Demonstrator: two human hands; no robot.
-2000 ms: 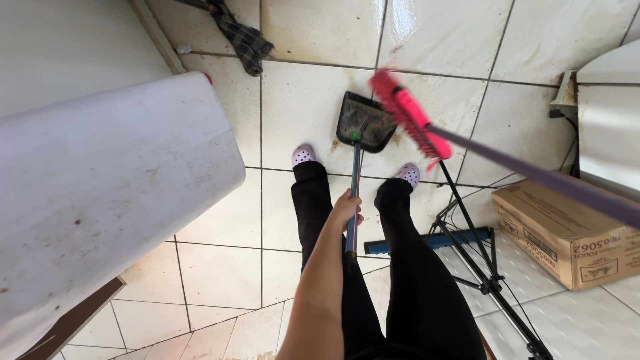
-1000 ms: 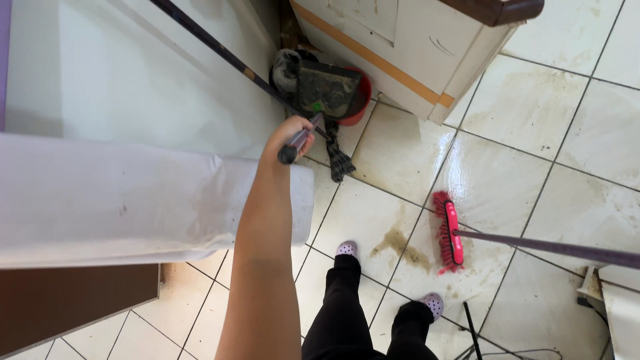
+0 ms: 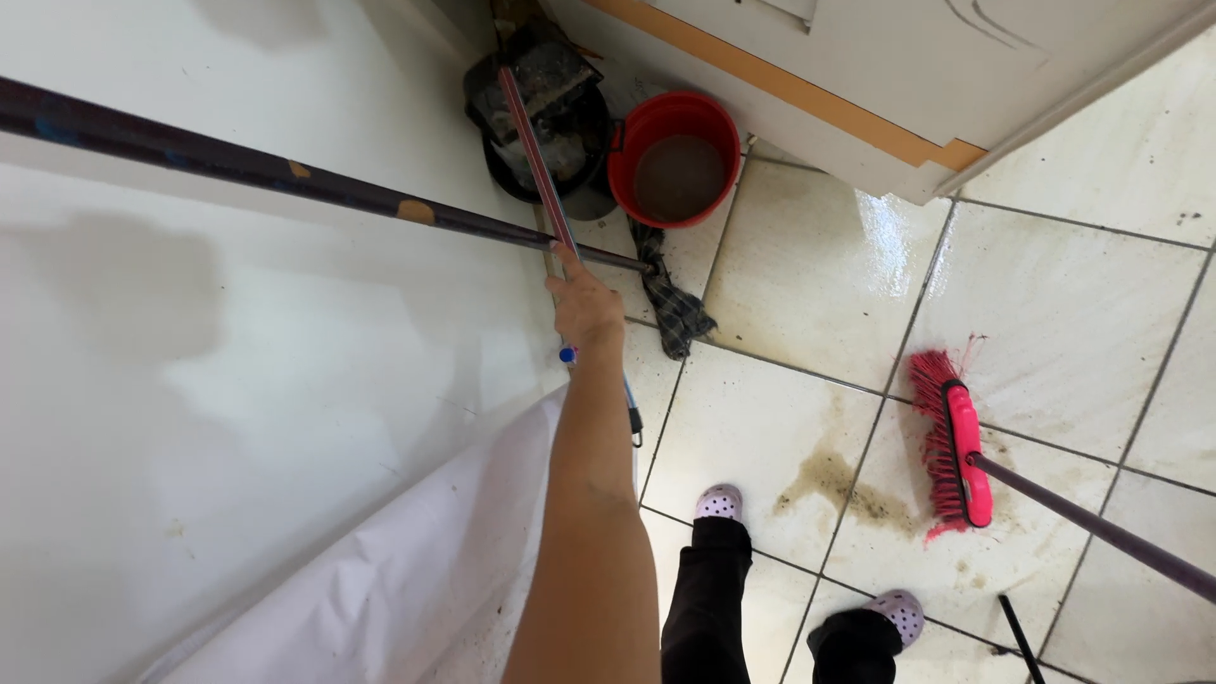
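My left hand (image 3: 587,306) is closed around the long handle of a dustpan (image 3: 538,157). The pan end is tilted over a black bin (image 3: 600,119) that has clear plastic and litter in it. Beside the bin stands a red bucket (image 3: 676,171) with murky brown liquid. A dark pole (image 3: 361,199) crosses behind my hand, ending at a dark wet cloth (image 3: 676,309) on the floor. A broom with a pink head and red bristles (image 3: 964,456) rests on the tiles to the right; its handle runs out of view. My right hand is out of view.
A white surface with a pale cloth cover (image 3: 408,579) lies on the left. A white cabinet with an orange strip (image 3: 788,85) stands at the top. Brown dirty patches (image 3: 836,484) mark the floor tiles near my shoes. A thin black rod (image 3: 1019,636) is at lower right.
The dustpan has moved from the floor between my feet to the bin. Since one second ago it has shifted off the red bucket, whose inside now shows. The view has swung left.
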